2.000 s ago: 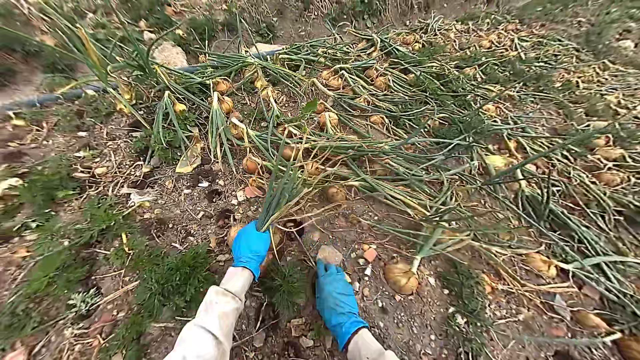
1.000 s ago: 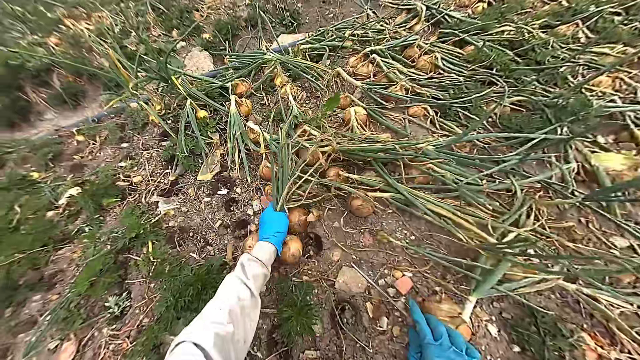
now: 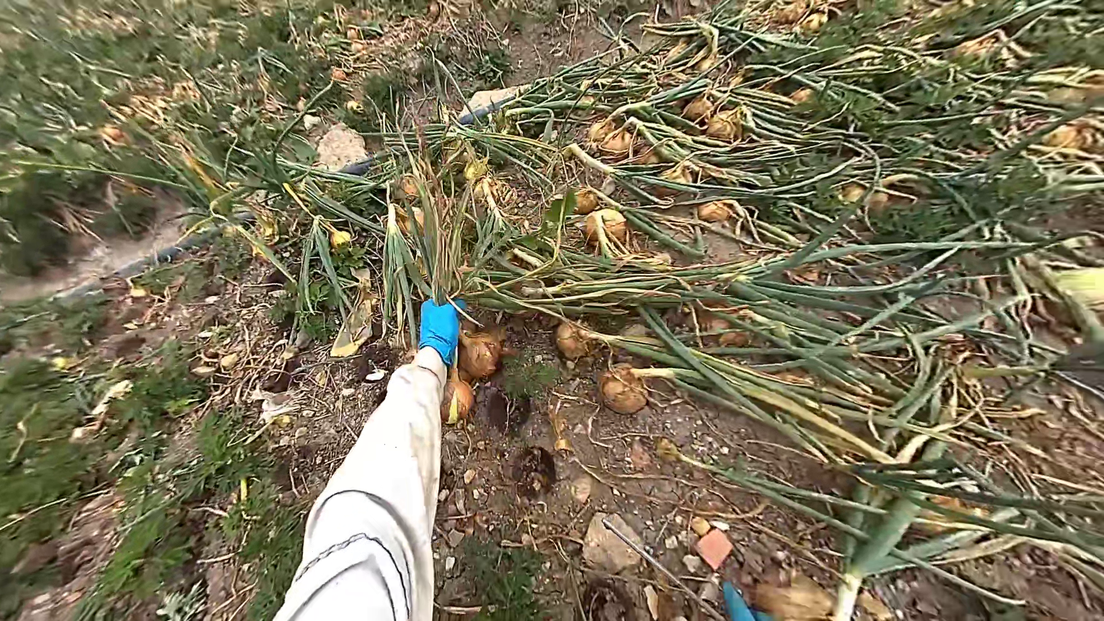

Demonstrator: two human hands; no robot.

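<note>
My left hand (image 3: 441, 329), in a blue glove, is closed around the green and dry tops of some onions (image 3: 477, 354), whose bulbs hang just below and beside the wrist. Of my right hand (image 3: 743, 604) only a blue gloved bit shows at the bottom edge, beside a pale onion bulb (image 3: 795, 597) with a thick green stem; its grip is hidden. Another onion (image 3: 623, 389) lies on the soil right of my left hand, its leaves stretching rightward.
Many onions with long tangled leaves (image 3: 776, 285) cover the ground to the right and behind. A dark hose (image 3: 164, 254) crosses at upper left, near a pale stone (image 3: 341, 147). Another stone (image 3: 611, 543), a red fragment (image 3: 714, 548) and small holes (image 3: 533, 471) lie nearer.
My left hand, still around onion tops, has moved away from me, and holes show in the soil nearer me. My right hand has moved right and is now mostly out of view.
</note>
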